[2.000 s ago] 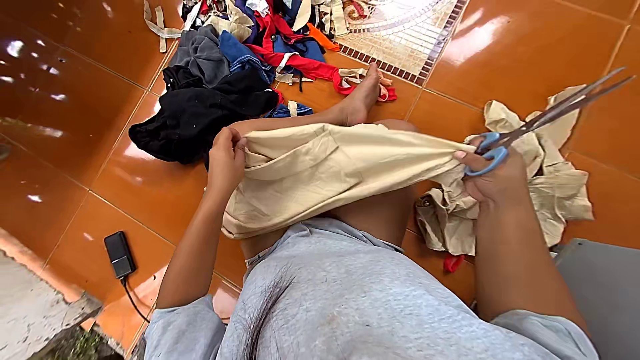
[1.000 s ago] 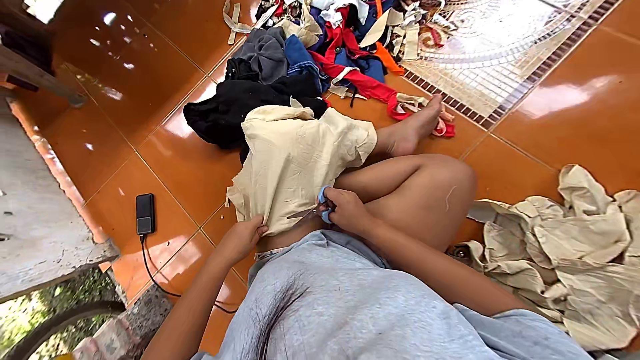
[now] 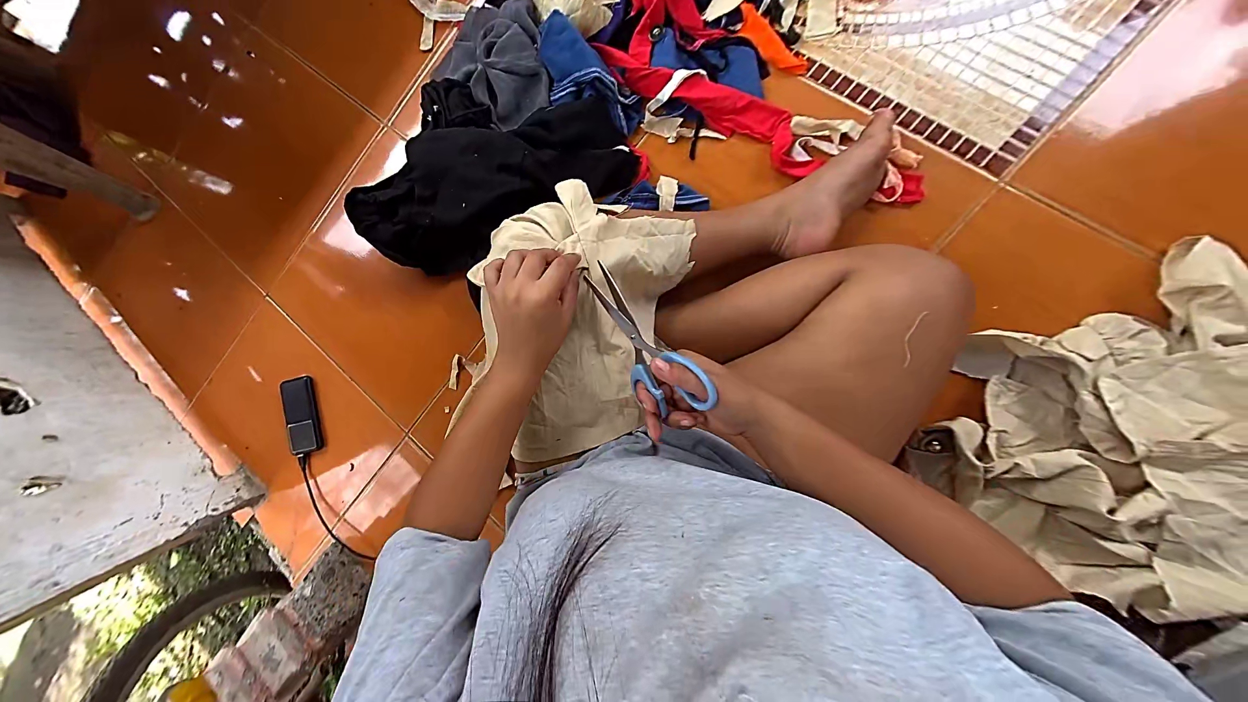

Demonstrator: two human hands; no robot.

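Cream cotton fabric [image 3: 585, 390] lies over my lap and lower leg. My left hand [image 3: 531, 302] grips its upper part, fingers closed on a fold. In my right hand [image 3: 697, 395] are scissors with light blue handles [image 3: 634, 336]; thumb and fingers sit in the loops. The blades are parted, their tips at the fabric just right of my left fingers. Whether cloth lies between the blades is hard to tell.
Beyond my legs lie a black garment [image 3: 497, 175], red cloth strips [image 3: 721, 102] and denim pieces [image 3: 585, 83]. More crumpled cream fabric [image 3: 1092, 448] is at the right. A black corded device [image 3: 300, 414] rests on orange tiles, near a concrete ledge [image 3: 88, 419].
The cream fabric, stretched between both hands two seconds ago, now lies bunched over my lap. My left hand has moved up the fabric since one second ago, and the scissor blades now show at it.
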